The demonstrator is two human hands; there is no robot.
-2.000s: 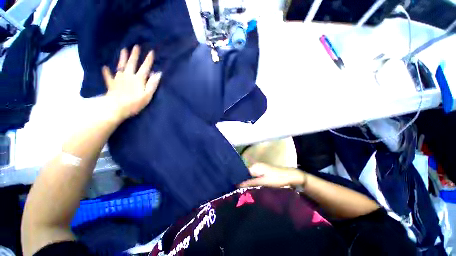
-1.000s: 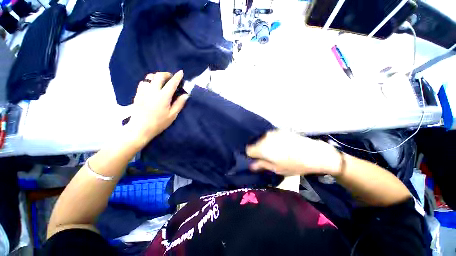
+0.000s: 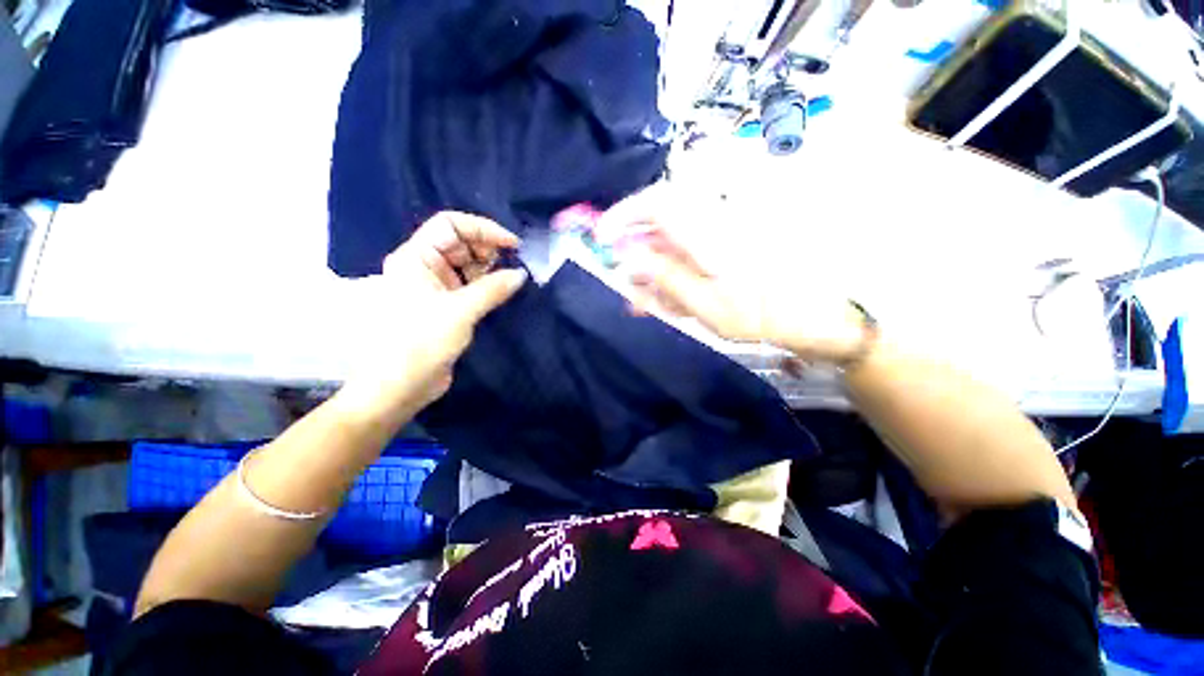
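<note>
A navy cloth panel (image 3: pixel 621 383) hangs from the table's front edge over the wearer's lap. My left hand (image 3: pixel 456 271) pinches its upper corner between thumb and fingers. My right hand (image 3: pixel 687 284) is blurred beside that corner, with a thin pink and blue marker (image 3: pixel 578 219) in its fingers. The marker's tip cannot be made out. More navy cloth (image 3: pixel 489 119) lies on the table behind the hands, left of the sewing machine's needle area. Whether the two cloths are joined is hidden by the hands.
The machine's metal parts and grey knob (image 3: pixel 783 119) are at the top, with a strapped phone (image 3: pixel 1056 99) to their right. Dark folded pieces (image 3: pixel 93 99) lie at the far left. A blue basket (image 3: pixel 383 495) is below the white table (image 3: pixel 172 284). A white cable hangs at right.
The marker has left its place right of the machine and is in my right hand, which moved from the panel to the upper corner. The view shifted, and the panel's right corner now spreads right.
</note>
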